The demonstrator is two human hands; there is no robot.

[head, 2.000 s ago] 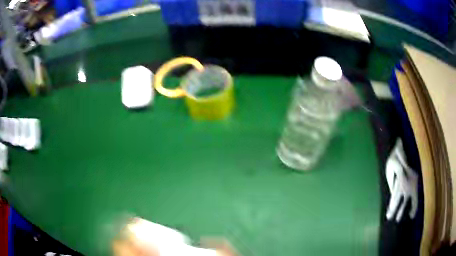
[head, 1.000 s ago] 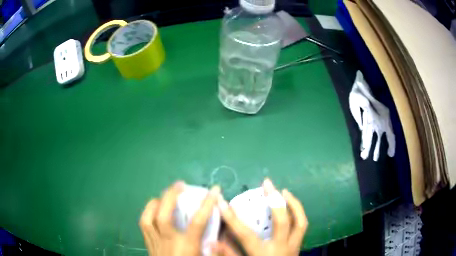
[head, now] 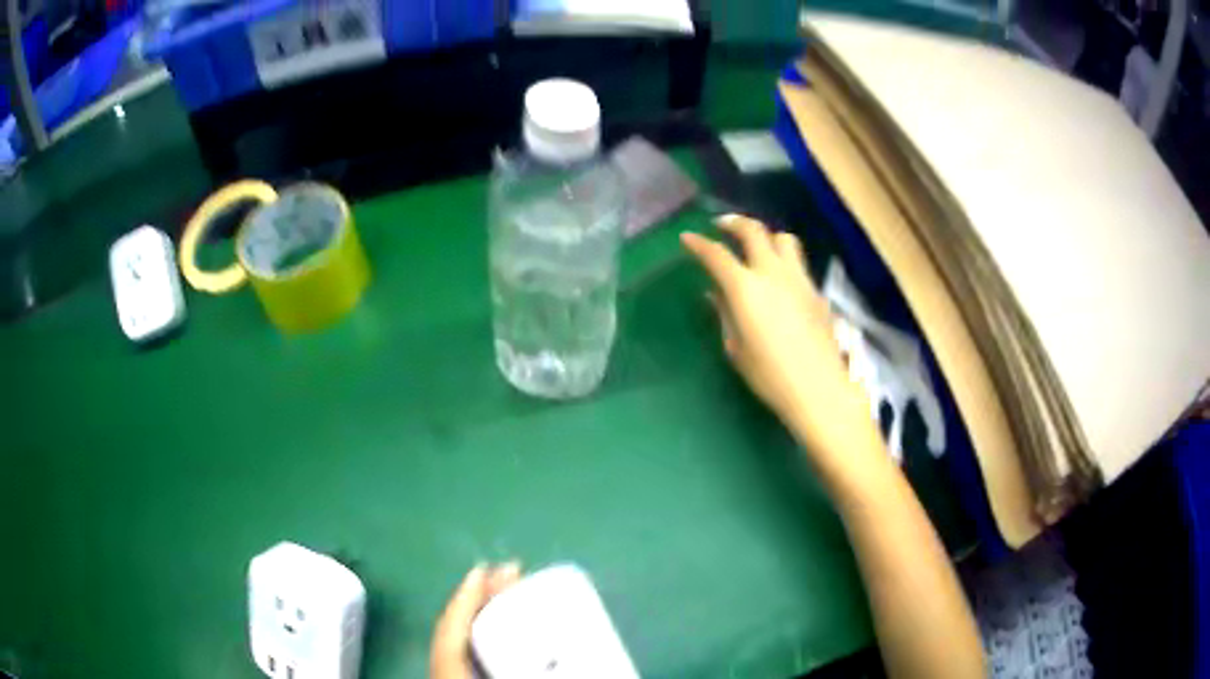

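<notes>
My left hand [head: 465, 623] is at the bottom edge, partly cut off, with its fingers around a white plug adapter [head: 555, 626]. Another white adapter [head: 305, 613] stands on the green bench to the left, its slotted outlets showing. My right hand [head: 770, 299] is stretched out to the right of the bottle, fingers apart and nothing seen in it. It is over the bench's right side, near the tweezers [head: 657, 272], which are blurred and partly hidden. A clear bottle [head: 555, 272] with a white cap stands upright at the middle.
A yellow tape roll [head: 308, 265], a thinner tape ring [head: 199, 252] and a third adapter [head: 146, 284] are at the back left. A grey-brown flat piece [head: 650, 186] lies behind the bottle. A white glove [head: 902, 378] and stacked cardboard sheets [head: 1008, 226] are at the right.
My right hand has left the adapters at the bottom and reached forward right. One adapter now stands on the bench at left; my left hand keeps one. The view has shifted.
</notes>
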